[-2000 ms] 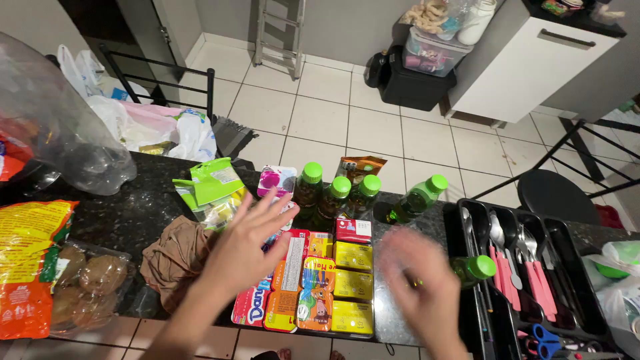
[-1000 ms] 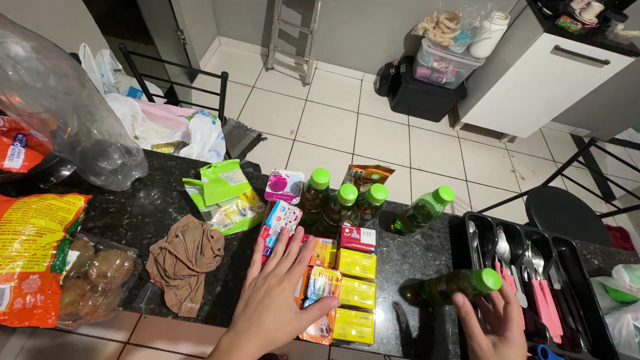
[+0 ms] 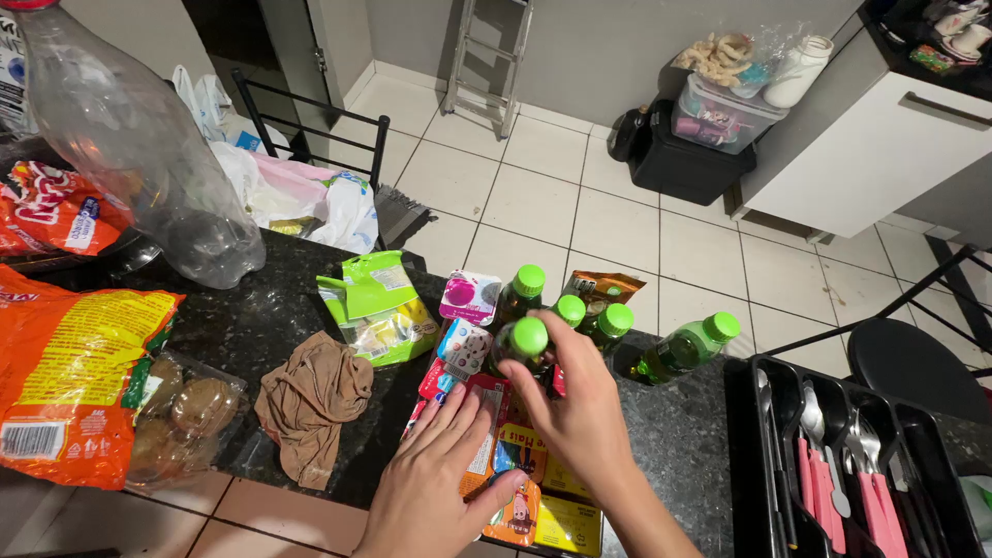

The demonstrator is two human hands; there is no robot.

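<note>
My right hand grips a small green bottle near its green cap, above the back of the grouped packages. My left hand rests flat with spread fingers on the yogurt packs, which partly hide under it. Yellow boxes lie at the right of the packs. More green-capped bottles stand just behind, and another bottle is apart on the right. A white-and-pink cup and a dotted pack lie left of the held bottle. An orange-brown pouch is behind the bottles.
Left on the granite counter are a brown cloth, a green packet, an orange bag, a clear pack of round brown items and a large plastic bottle. A black cutlery tray sits right.
My right hand has moved left from beside the cutlery tray, bringing the bottle that lay there over to the grouped bottles. My left hand stays on the packs.
</note>
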